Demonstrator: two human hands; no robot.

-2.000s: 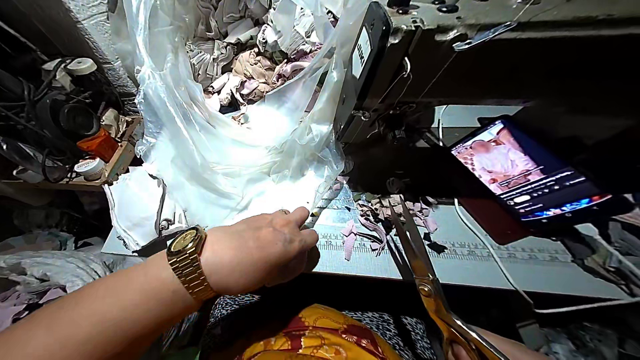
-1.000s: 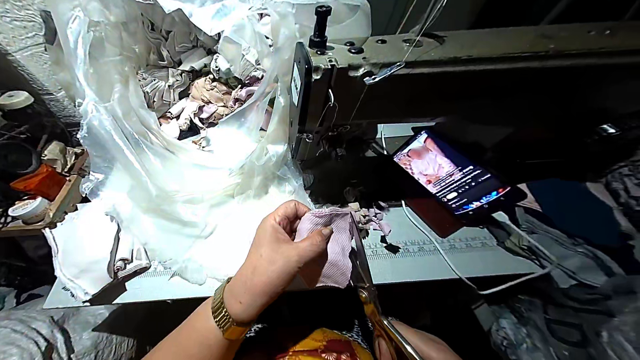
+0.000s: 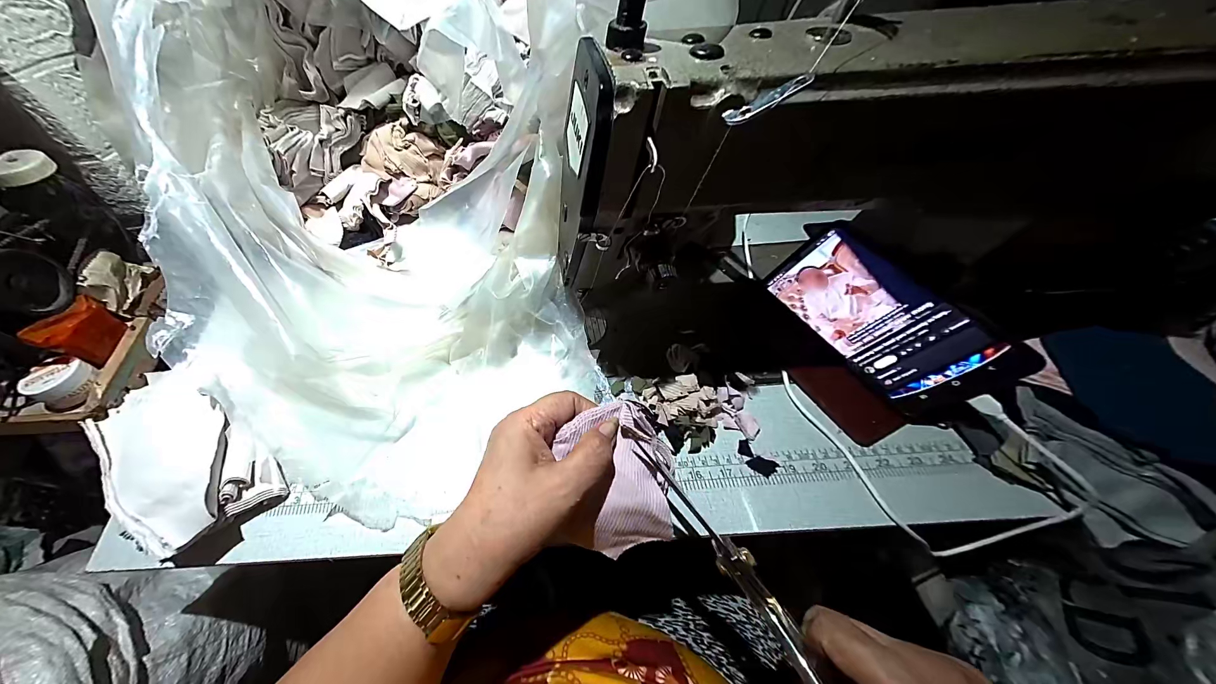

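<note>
A piece of pink striped fabric (image 3: 635,503) is pinched between the thumb and fingers of my left hand (image 3: 532,484), which wears a gold-coloured watch. My right hand (image 3: 879,651), partly cut off at the bottom edge, holds a pair of metal scissors (image 3: 741,565) by the handles. The scissor tips meet the fabric's upper edge beside my left thumb, with the blades only slightly apart. Small fabric scraps (image 3: 689,404) lie on the machine bed just beyond the cloth. Behind my left hand, a translucent plastic bag (image 3: 380,332) holds many crumpled fabric pieces (image 3: 408,157).
A sewing machine (image 3: 893,123) spans the top right. A lit smartphone (image 3: 888,323) rests beside it, with a white cable (image 3: 836,437) looping over the ruler-marked edge (image 3: 817,470). Folded white cloth (image 3: 161,461) lies at the left, near a wooden tray (image 3: 128,366) holding a small tub.
Two seconds ago my left hand lay by the bag, with no pink fabric visible in it; now it holds the fabric. The scissors have come to the fabric's edge. The view has shifted.
</note>
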